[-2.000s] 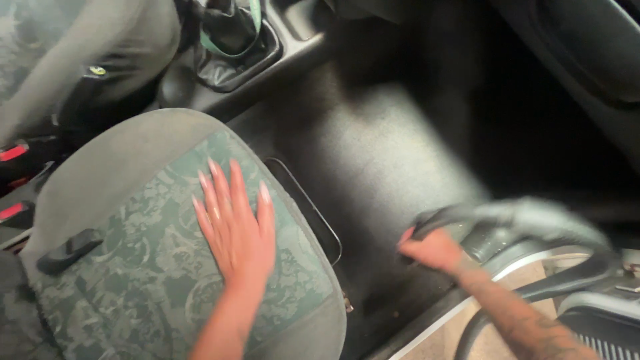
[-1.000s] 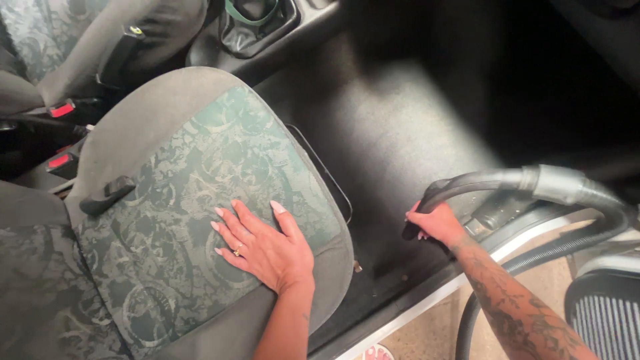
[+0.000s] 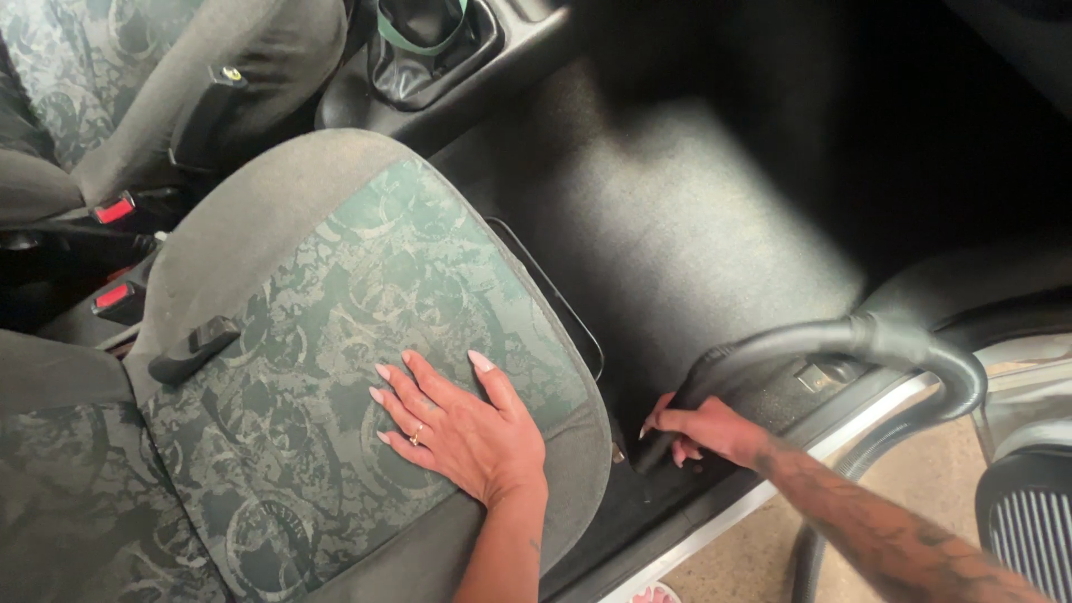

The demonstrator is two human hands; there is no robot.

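Observation:
My left hand (image 3: pixel 469 431) rests palm down, fingers apart, on the green and grey patterned cushion of a car seat (image 3: pixel 335 335). A gold-coloured ring is on one finger. To the right of the seat, my right hand (image 3: pixel 703 431) grips the black end of a vacuum cleaner hose (image 3: pixel 804 339). The hose end points down at the dark car floor (image 3: pixel 695 218), close to the seat's front corner; its tip is hard to make out. From my hand the hose arches right and loops over the door sill.
A metal bar (image 3: pixel 557 293) runs along the seat's front edge. The gear lever boot (image 3: pixel 410 71) and red seat belt buckles (image 3: pixel 113 209) lie beyond the seat. The door sill (image 3: pixel 754 494) borders the floor. A ribbed grey-black object (image 3: pixel 1030 519) stands outside at right.
My right hand has moved the hose end towards the seat's front corner. My left hand still lies on the cushion, nearer its front side edge than two seconds ago.

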